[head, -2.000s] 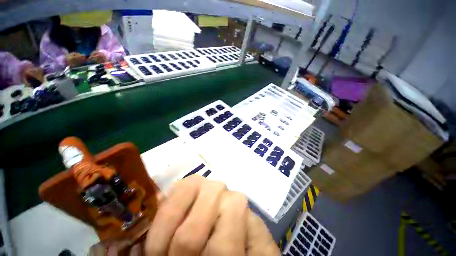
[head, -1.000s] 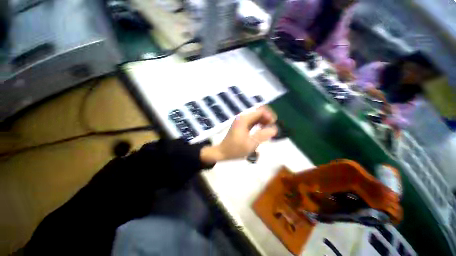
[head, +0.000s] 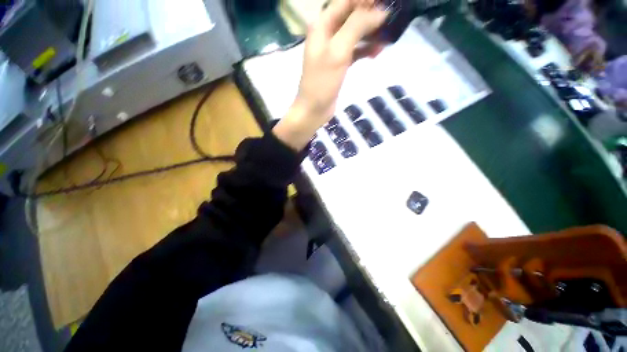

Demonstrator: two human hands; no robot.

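My left hand (head: 328,65) is raised at the top, over the far end of the left blister tray (head: 457,86). Its fingers are around a dark object (head: 395,22), blurred and cut by the top edge; what it is cannot be told. Rows of small black housings (head: 364,127) fill the tray's near side. One housing (head: 416,202) lies alone on the white work sheet (head: 385,234), between tray and fixture. The orange toggle press fixture (head: 450,275) is at lower right, with nobody's hand on it. Its nest (head: 473,297) shows no clear black part. My right hand is not in view.
A green conveyor (head: 550,172) runs along the far side, with people in pink sleeves (head: 574,31) beyond it. A grey machine (head: 165,62) stands at upper left. A cable (head: 137,172) crosses the tan surface below it. A dark strip (head: 526,344) lies near the fixture.
The view has turned left from fixture to left tray. My right hand left the view after the first frame. My left hand has risen and moved over the tray, now with a dark object.
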